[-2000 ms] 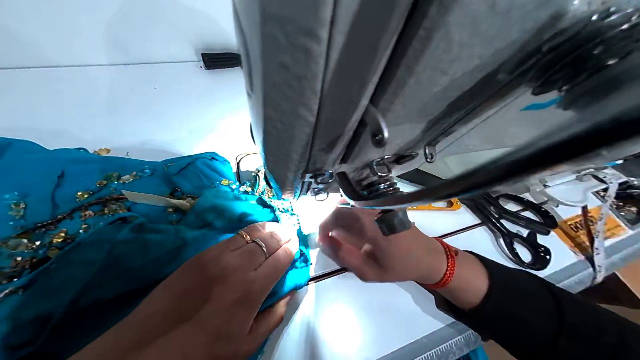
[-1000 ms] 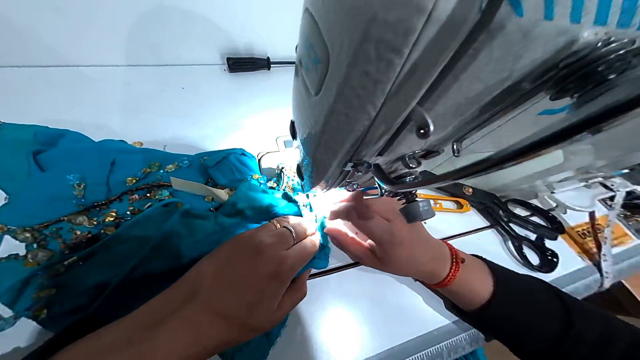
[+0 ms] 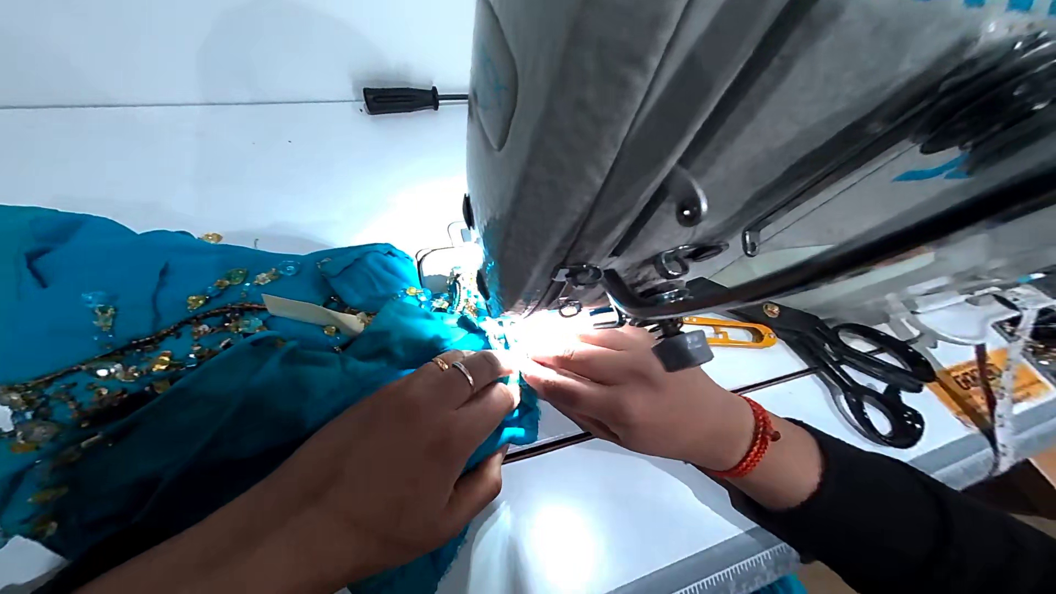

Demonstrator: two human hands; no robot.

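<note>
A grey sewing machine head (image 3: 594,148) fills the upper right, with a bright lamp glare at its needle area. Teal fabric with beads and sequins (image 3: 272,396) lies bunched to the left, its edge reaching the needle area. My left hand (image 3: 429,437), wearing two rings, grips the fabric near that edge. My right hand (image 3: 627,388), with a red beaded bracelet (image 3: 755,437), has its fingertips at the fabric edge just below the needle area; glare hides what they pinch. A pale strip (image 3: 313,313) lies on the beadwork.
A black-handled screwdriver (image 3: 401,100) lies behind the machine head. Right of my right hand are a yellow plastic tool (image 3: 730,332), black-handled scissors (image 3: 858,371), an orange package (image 3: 994,384) and a measuring tape (image 3: 1008,388). A ruler scale (image 3: 738,577) runs along the table's front edge.
My right hand has moved from beside the needle area to the fabric edge, meeting my left fingertips. The view has shifted, showing more of the screwdriver.
</note>
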